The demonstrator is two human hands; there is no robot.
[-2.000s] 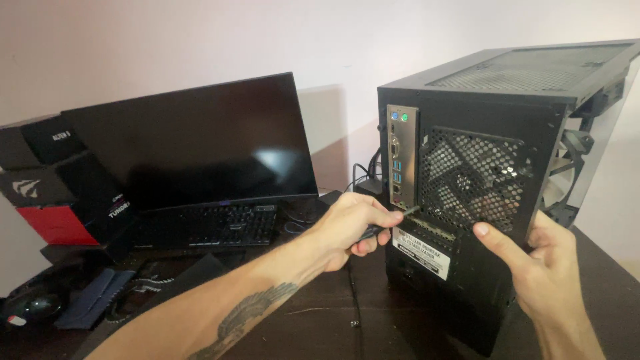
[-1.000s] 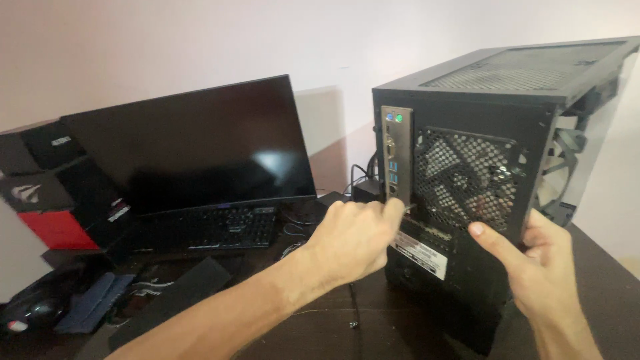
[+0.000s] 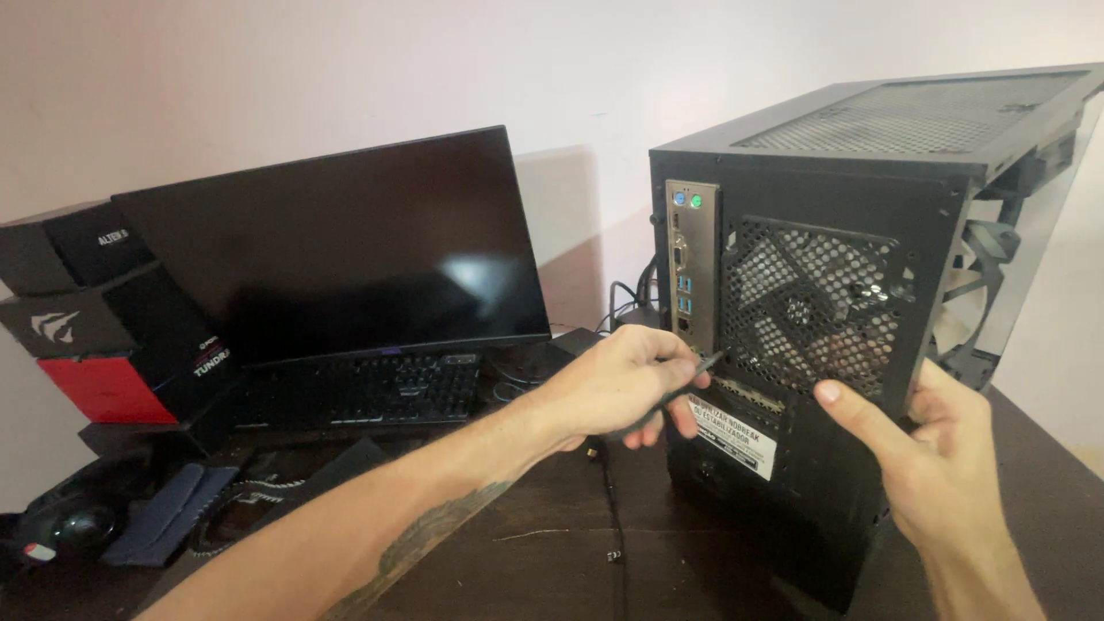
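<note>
A black computer tower case (image 3: 828,500) stands on the dark table at the right, its back panel facing me. My left hand (image 3: 647,379) holds a slim dark tool (image 3: 709,362), its metal tip pointing at the case below the metal port plate (image 3: 700,259); whether the tip touches cannot be told, nor the exact kind of tool. My right hand (image 3: 936,457) grips the case's right rear edge, thumb on the back panel below the perforated fan grille (image 3: 802,302), fingers behind the edge. A white label (image 3: 733,435) with writing lies on the panel beneath my left hand.
A black monitor (image 3: 345,250) stands at the left behind a black keyboard (image 3: 371,388). Stacked boxes (image 3: 103,319) are at the far left, with a black mouse (image 3: 73,517) and a folded blue cloth item (image 3: 168,517) in front. A black cable (image 3: 612,509) runs along the table beside the case.
My left hand has turned at the wrist, and the tool's tip shows more clearly beside the panel than a second ago. My right hand keeps its hold on the case.
</note>
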